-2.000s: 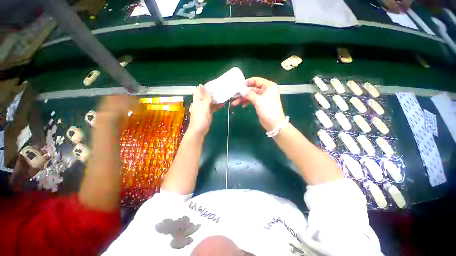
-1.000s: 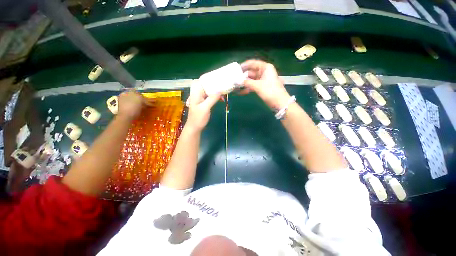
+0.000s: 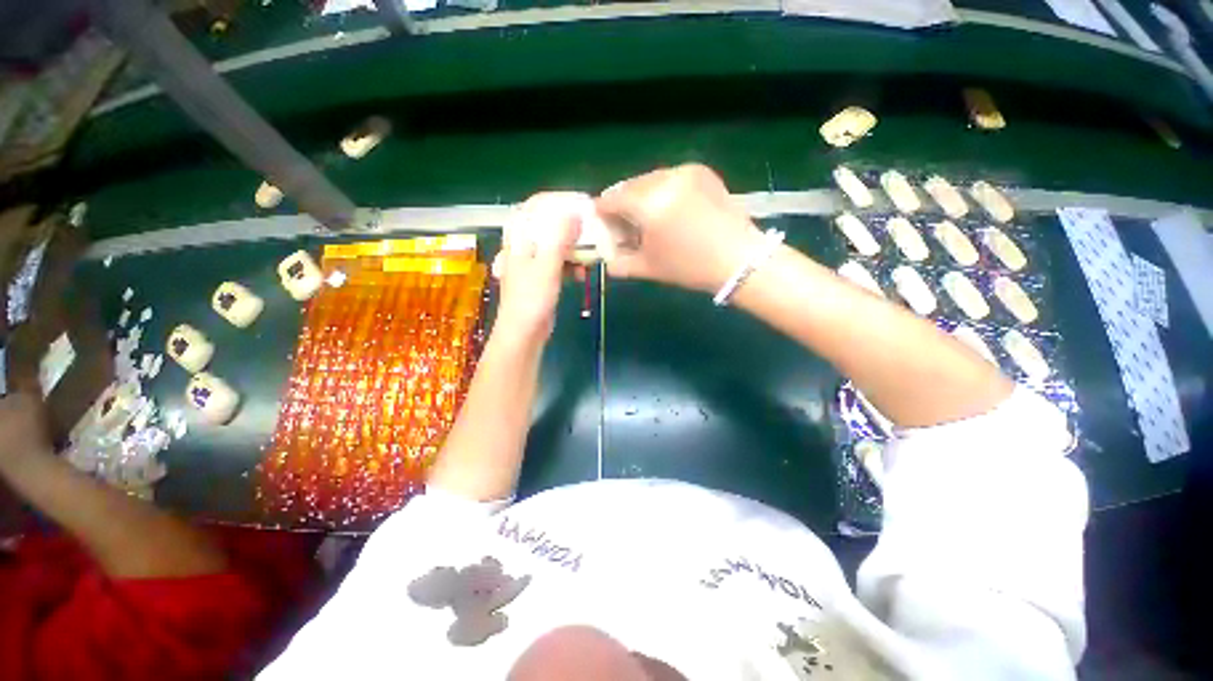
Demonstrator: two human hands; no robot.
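A pale white unit is between my two hands at the centre, above the bench near the pale rail. My left hand grips its left side. My right hand is curled over its right side, and the fingers hide most of it. A short dark red piece hangs below the unit. Rows of pale oval covers lie on a shiny clear tray at right, partly hidden by my right arm. The glossy orange strips lie left of my left forearm.
Cream housings with dark patches and small white scraps lie at left. A person's red sleeve is at lower left. The green belt carries several units beyond the rail. A grey post slants across upper left. Label sheets lie at right.
My right hand has closed over the unit, and its forearm now spans further across the right tray. The neighbour's arm has moved left off the orange strips. Units on the belt have shifted right.
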